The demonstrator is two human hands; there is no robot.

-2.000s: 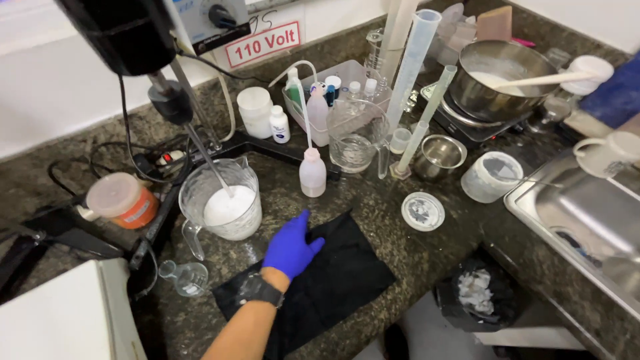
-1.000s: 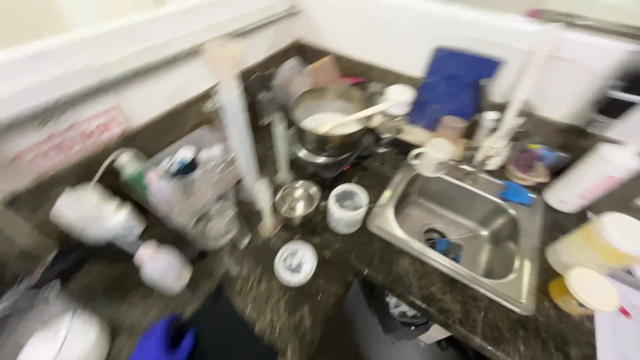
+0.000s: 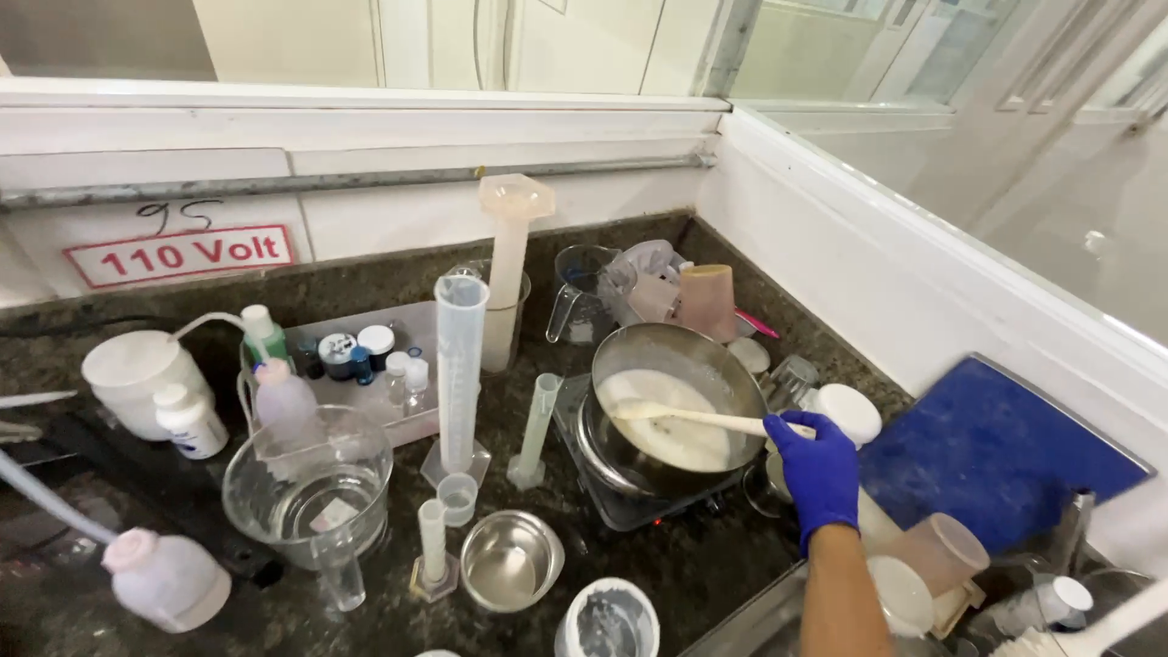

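Observation:
My right hand (image 3: pixel 815 470), in a blue glove, is closed on the handle of a pale spoon (image 3: pixel 703 418). The spoon's head rests in the whitish liquid of a metal bowl (image 3: pixel 748 374). That bowl stands, tilted towards me in the view, on a black electric hot plate (image 3: pixel 620 511) with a small red light. My left hand is out of view. Left of the hot plate stand a slim graduated cylinder (image 3: pixel 536 433) and a taller plastic one (image 3: pixel 459 374). In front of them is a small, seemingly bare steel bowl (image 3: pixel 513 561).
A clear plastic jug (image 3: pixel 310 484), a wash bottle (image 3: pixel 167 579) and a tray (image 3: pixel 415 424) of small bottles stand at the left. A white tub (image 3: pixel 609 620) is at the front. On the right, a blue board (image 3: pixel 999 456) leans by the wall, with cups near the sink.
The view has swung right and up, away from the black cloth. The gloved hand, empty over the cloth two seconds ago, now grips the spoon in the metal bowl.

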